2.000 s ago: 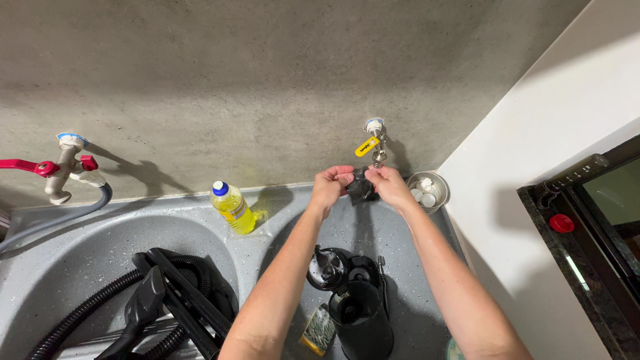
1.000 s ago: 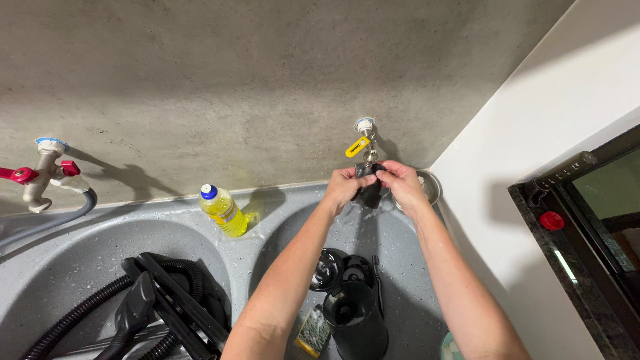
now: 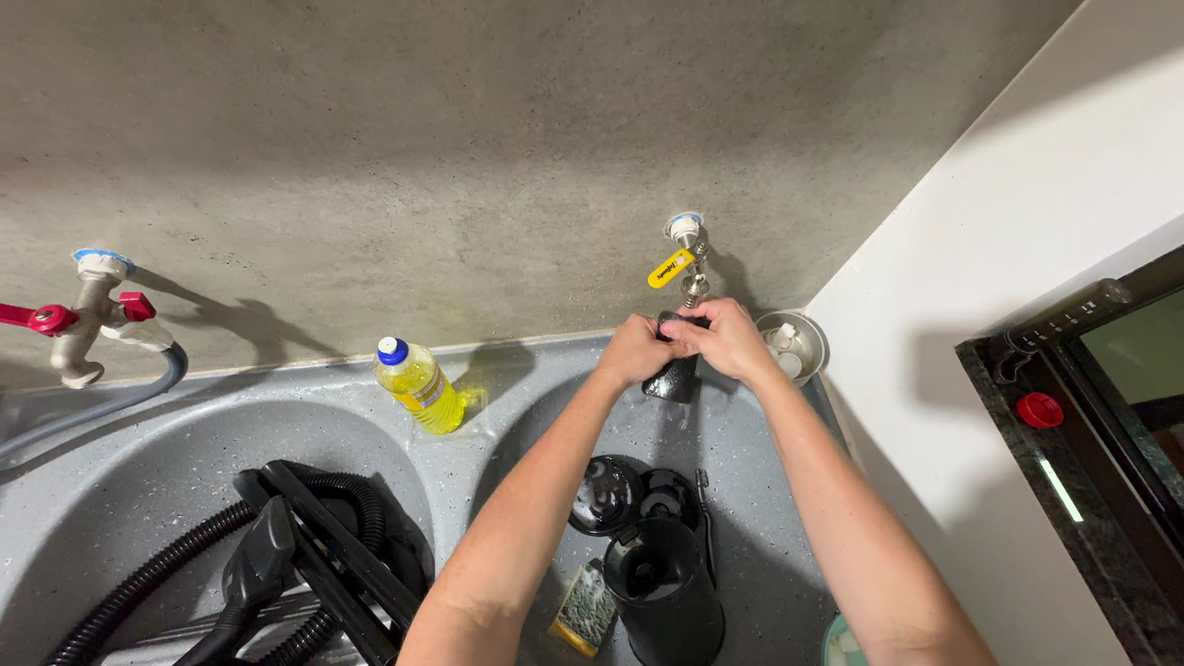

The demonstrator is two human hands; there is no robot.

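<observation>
Both of my hands meet under a wall tap with a yellow lever. My left hand and my right hand are closed on a small wet black part, which hangs below the fingers over the right basin. Beneath them in the basin stand a black cylindrical canister, a round black lid and another black round part. A dark brush-like tool leans beside the canister. A scouring sponge lies left of it.
A bottle of yellow liquid stands on the ledge between the basins. The left basin holds a black corrugated hose and a black vacuum nozzle. Behind my right hand sits a metal bowl. At left is a tap with red handles.
My hands stay together at the tap. The black part now hangs lower beneath my fingers, its orientation changed from the earlier frames.
</observation>
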